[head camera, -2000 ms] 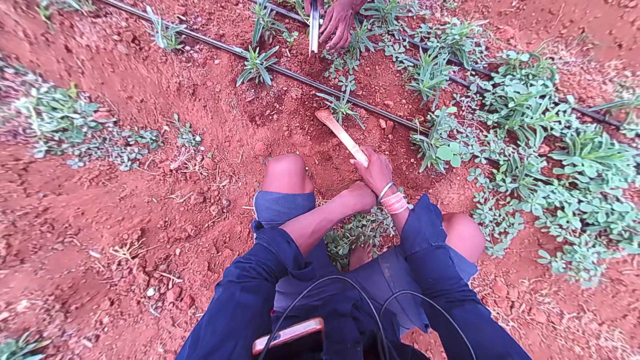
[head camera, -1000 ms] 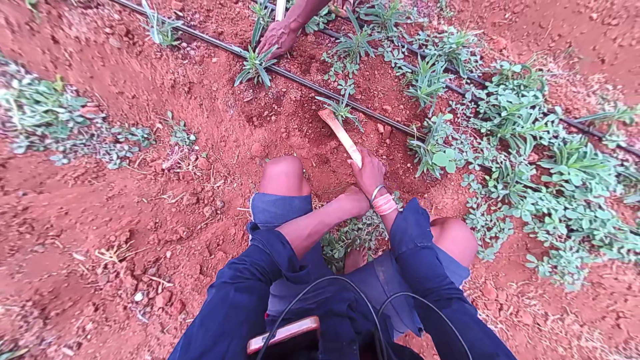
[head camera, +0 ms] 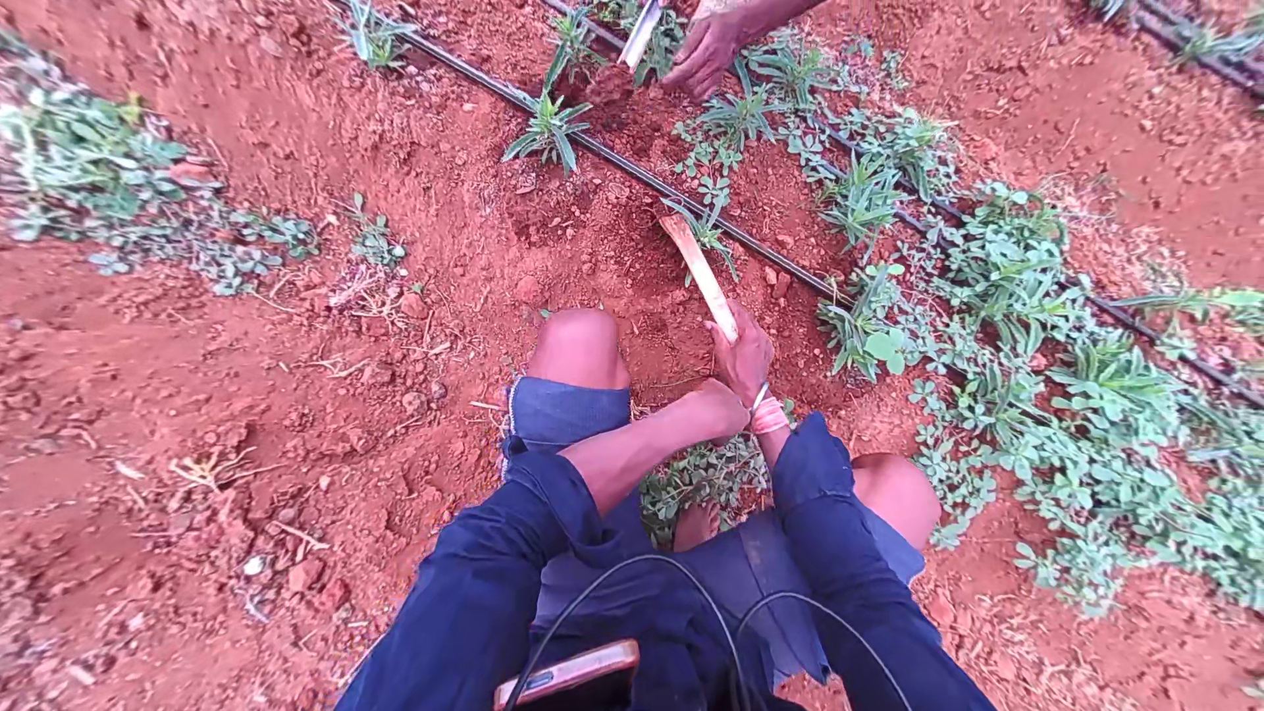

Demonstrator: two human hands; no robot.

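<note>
My right hand [head camera: 743, 354] is closed around the lower end of a flat wooden stick or handle [head camera: 703, 276]. Its far end touches the red soil beside a small green plant [head camera: 703, 233] at a black drip line [head camera: 652, 180]. My left hand [head camera: 721, 407] is bent in against the right wrist; its fingers are mostly hidden, so its grip cannot be told. Pulled weeds or low plants [head camera: 706, 484] lie between my legs. A phone [head camera: 573, 671] rests at my lap with a dark cable near it.
At the top, another person's hand [head camera: 706, 49] is beside a light-coloured tool [head camera: 642, 35] at the soil. Dense green plants [head camera: 1106, 395] cover the right side along a second drip line [head camera: 1145, 326]. More weeds [head camera: 99, 163] grow at the left.
The other person's hand has shifted about between the plants at the top, and is now right of the light tool. My own hands and the wooden stick have stayed nearly still.
</note>
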